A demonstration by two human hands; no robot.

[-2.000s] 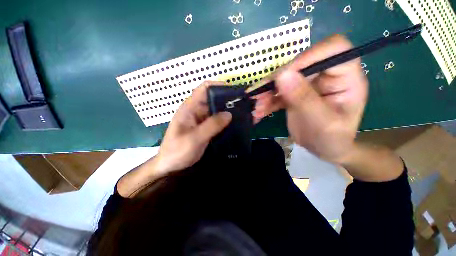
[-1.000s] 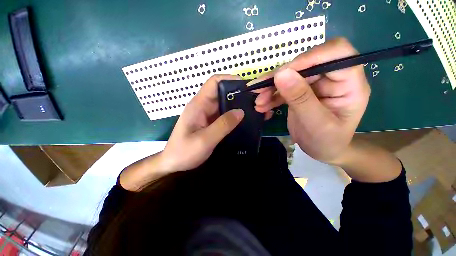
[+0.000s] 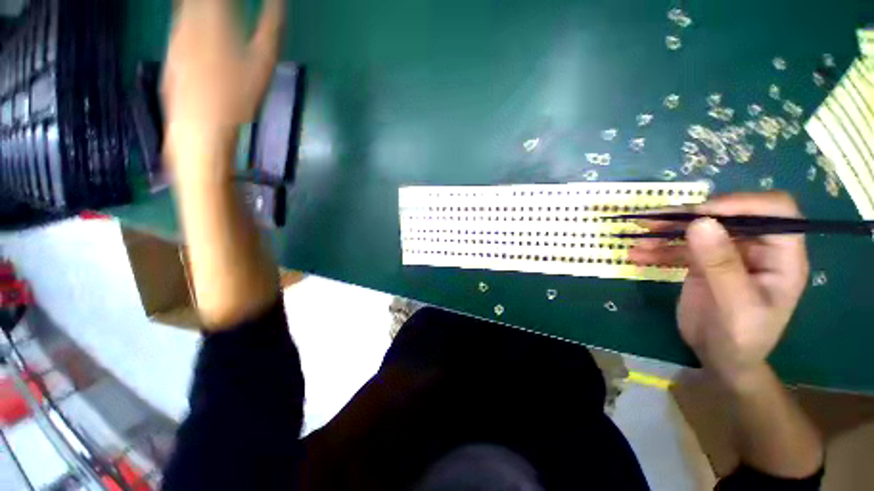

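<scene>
The pale dot sheet (image 3: pixel 508 225) with rows of small black dots lies on the green mat. My right hand (image 3: pixel 743 278) holds black tweezers (image 3: pixel 767 225) over the sheet's right end, their two tips apart. My left hand (image 3: pixel 216 67) is at the upper left, blurred and cut off by the top edge, over black plastic housings (image 3: pixel 278 125). Its fingers look spread, but whether it holds anything cannot be told. Small ring pieces (image 3: pixel 719 144) are scattered on the mat.
A stack of black ribbed trays (image 3: pixel 57 115) stands at the left. Another pale sheet (image 3: pixel 848 134) lies at the right edge. Brown cardboard boxes (image 3: pixel 158 273) are below the bench's front edge. Red items (image 3: pixel 14 292) are on the floor at lower left.
My left hand has moved from the middle to the upper left, and the housing it held is no longer at the middle. My right hand has moved right and down; the tweezers' tips have opened. The view has shifted left.
</scene>
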